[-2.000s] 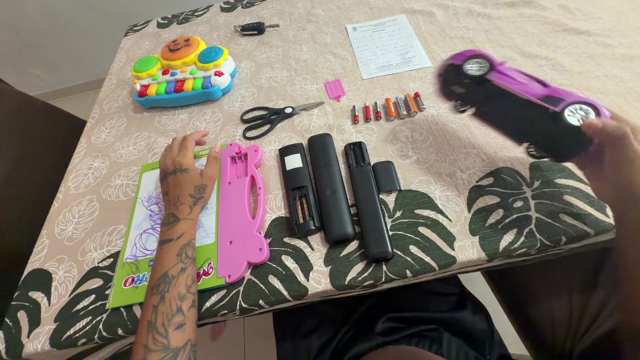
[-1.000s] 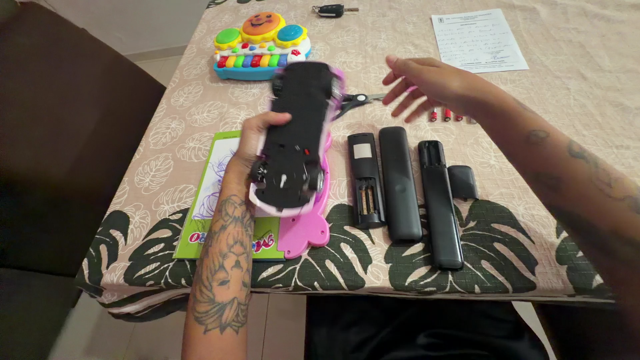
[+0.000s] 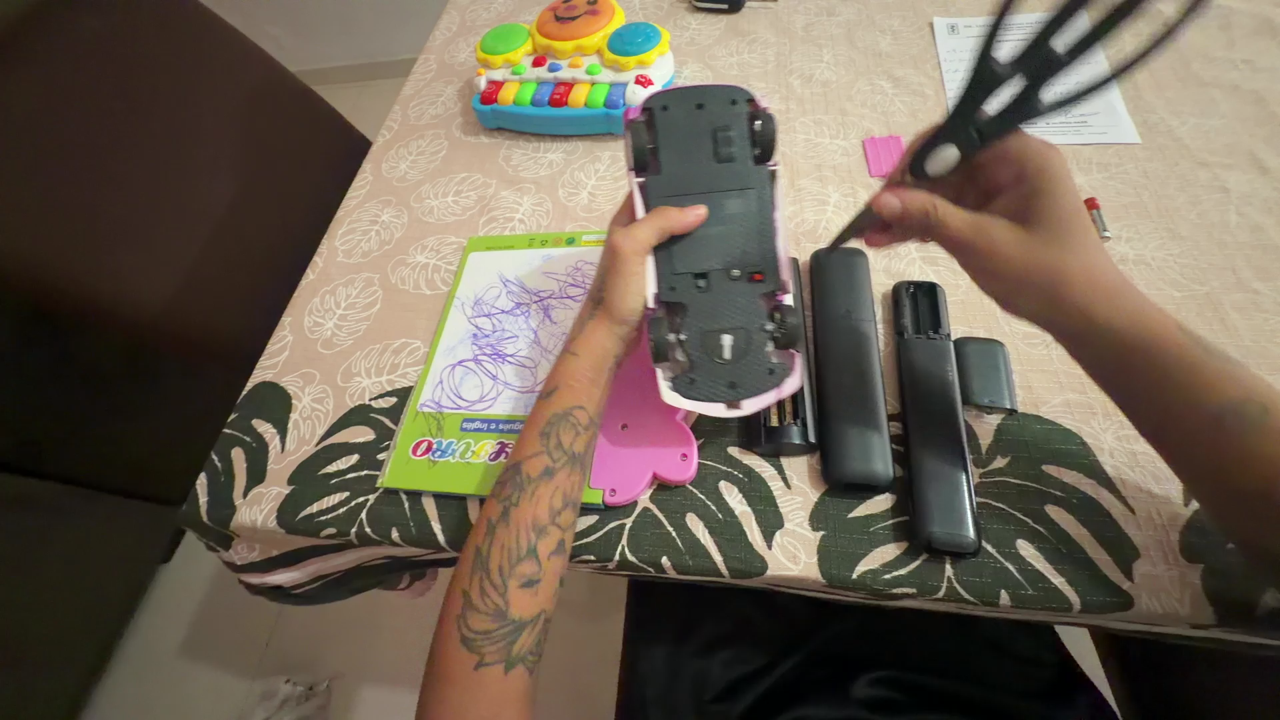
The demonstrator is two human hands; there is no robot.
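My left hand (image 3: 640,250) grips a pink toy car (image 3: 715,250) upright with its black underside facing me, the thumb on the battery cover. My right hand (image 3: 990,220) holds black-handled scissors (image 3: 942,158) by the blades, handles up and away, the tip pointing down toward the remotes. Under the car lies a pink plastic toy frame (image 3: 640,440) beside a scribbled board with a green border (image 3: 500,340). One remote control (image 3: 785,430) is partly hidden by the car. To its right are a black remote control (image 3: 850,370) and another with an open battery bay (image 3: 935,430).
A toy piano (image 3: 560,95) stands at the back left. A pink battery cover (image 3: 884,156), a printed sheet (image 3: 1090,100), a battery (image 3: 1097,218) and a small black cover (image 3: 985,375) lie on the patterned tablecloth. A car key (image 3: 718,4) is at the top edge. A dark chair (image 3: 170,200) stands left.
The car passed from my right hand to my left, and its underside now faces me more upright. My right hand has picked up the scissors, which lay on the table before.
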